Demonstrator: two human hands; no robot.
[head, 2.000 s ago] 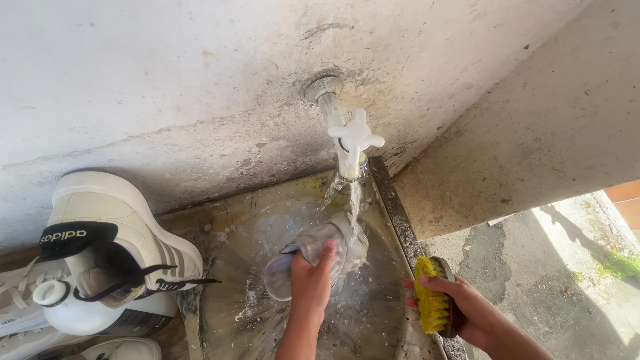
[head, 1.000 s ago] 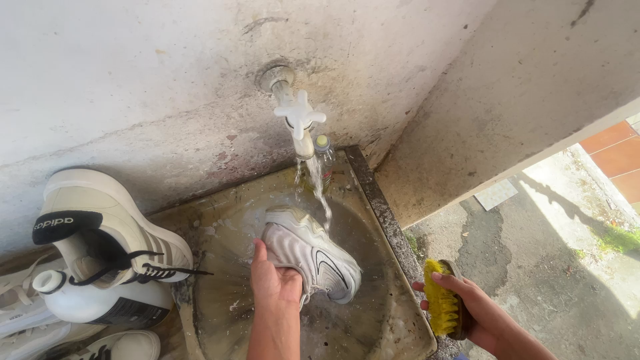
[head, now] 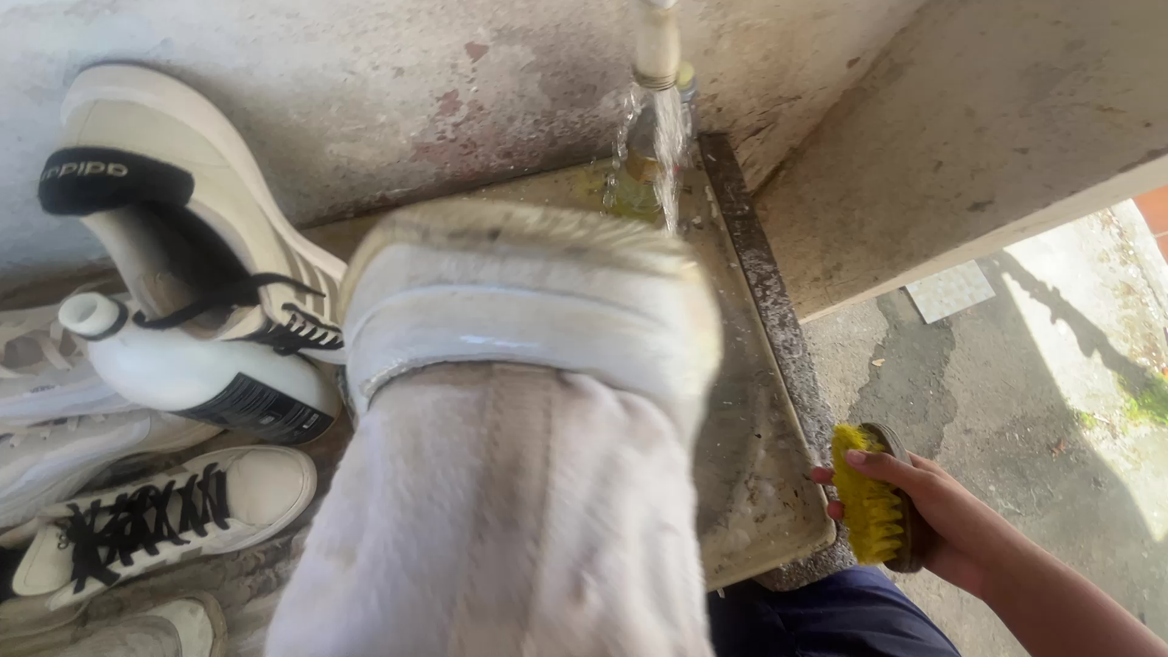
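Note:
A wet white sneaker [head: 529,438] fills the middle of the view, close to the camera, its heel and sole edge toward the top and slightly blurred. My left hand is not visible; the sneaker may hide it. At the lower right, beyond the basin's edge, my right hand [head: 940,511] grips a scrub brush with yellow bristles [head: 867,502], bristles facing left. Water runs from the tap [head: 657,46] behind the sneaker into the stone-rimmed basin [head: 776,365].
An Adidas sneaker [head: 173,119] leans against the wall at left, beside a white bottle [head: 210,365]. Below lies a sneaker with black laces [head: 155,520], among other pale shoes. A bottle with yellowish liquid [head: 639,182] stands behind the running water.
The sneaker has come up from the basin, out of the area under the tap, close to the camera. My left hand has gone out of sight. My right hand still holds the brush.

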